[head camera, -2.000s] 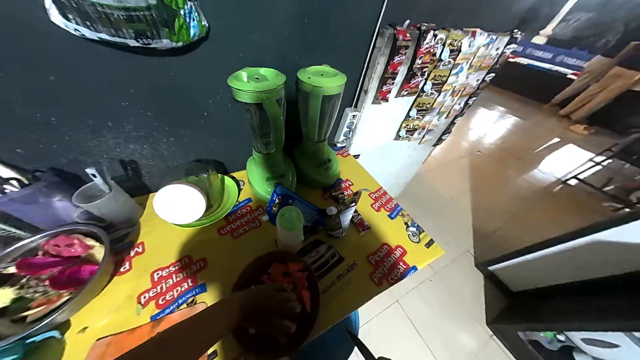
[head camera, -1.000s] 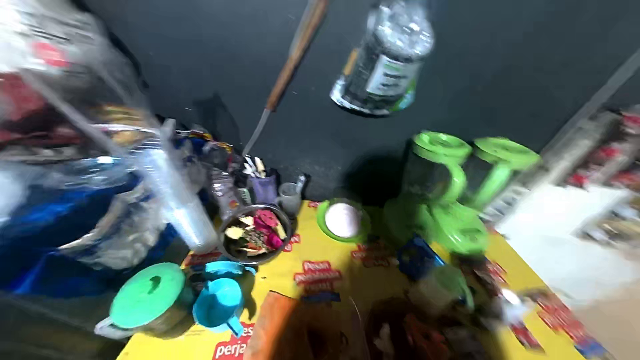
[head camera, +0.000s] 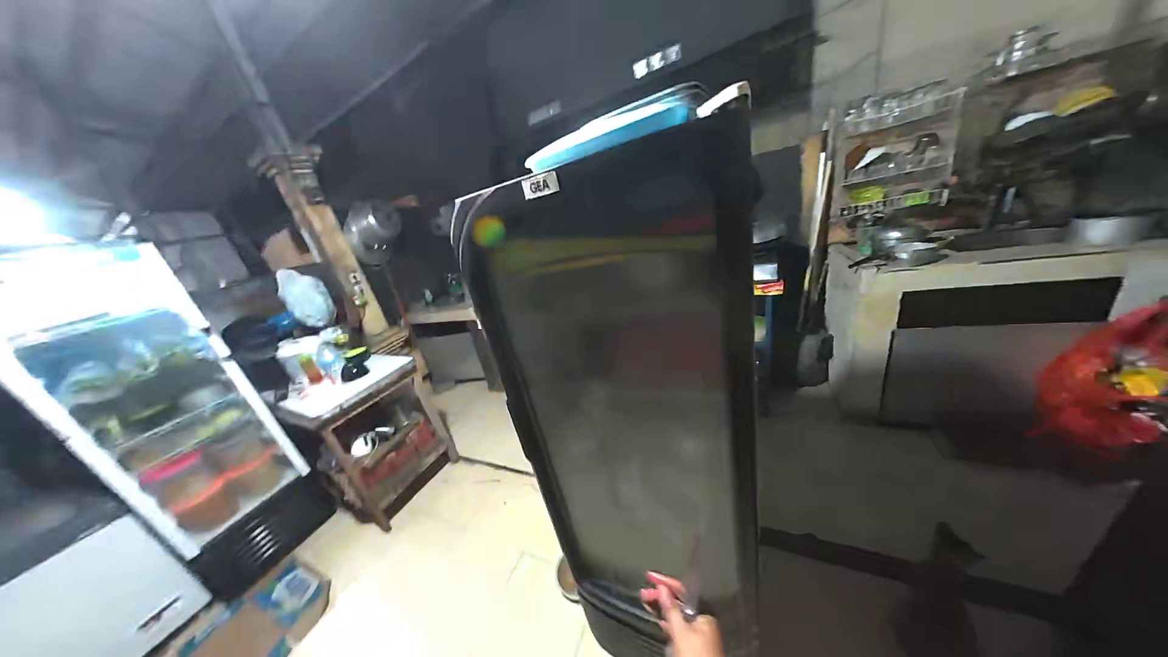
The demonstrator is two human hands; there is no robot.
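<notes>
My right hand (head camera: 695, 636) is at the bottom of the head view, right of the middle, in front of the lower part of a tall dark glass-door display cooler (head camera: 630, 392). Its fingers are closed around a small red object (head camera: 663, 584); a thin, shiny part shows beside it, too blurred to name. Whether the hand touches the cooler cannot be told. The cooler's door looks shut, and a light blue tray or lid (head camera: 620, 128) lies on its top. My left hand is out of view.
At the left stand a lit display fridge (head camera: 164, 401), a white chest freezer (head camera: 91, 593), a cardboard box (head camera: 274, 607) and a small wooden table (head camera: 351, 388). To the right are a concrete counter (head camera: 995, 260), a dish rack (head camera: 899, 151) and a red plastic bag (head camera: 1109, 379).
The view has swung from the yellow-covered table with green blenders to the dark cooler. A hand was over a bowl of red pieces two seconds ago; now my right hand holds a small red object.
</notes>
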